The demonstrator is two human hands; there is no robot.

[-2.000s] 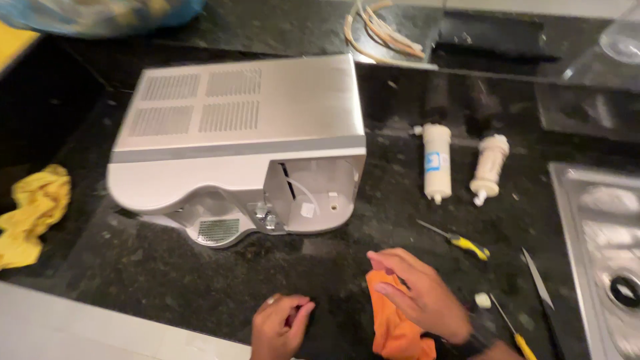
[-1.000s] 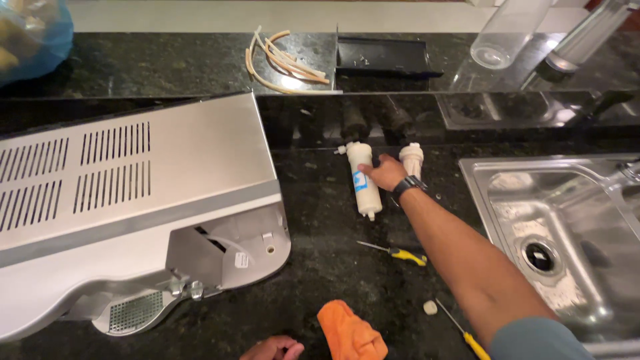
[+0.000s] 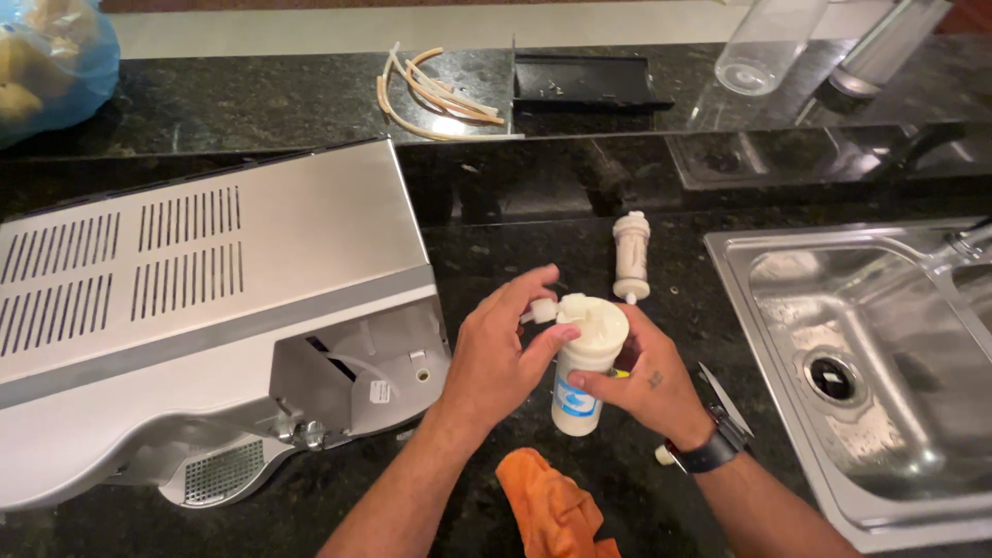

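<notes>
My right hand point(image 3: 651, 372) grips a white water filter cartridge point(image 3: 577, 415) with a blue label around its body, held upright and tilted over the dark counter. My left hand point(image 3: 500, 349) has its thumb on the cartridge's cap and its fingers by the white plastic elbow fitting point(image 3: 544, 311) at the cap's side. A second, slimmer filter cartridge point(image 3: 632, 256) lies behind my right hand. An orange cloth point(image 3: 554, 504) lies on the counter below the held cartridge. To the left rests a water purifier housing point(image 3: 333, 209) on its back or side, its filter bay uncovered.
A steel sink point(image 3: 744, 310) is at the right. A knife blade point(image 3: 727, 399) and a small off-white piece point(image 3: 664, 455) lie by my right wrist. Tubing point(image 3: 434, 97), a black tray point(image 3: 581, 81) and a clear container point(image 3: 763, 50) stand on the back ledge, with a blue bag point(image 3: 58, 66) at far left.
My right hand, on the labelled cartridge a second ago, has lifted it from the counter and brought it closer. My left hand has come up to its cap.
</notes>
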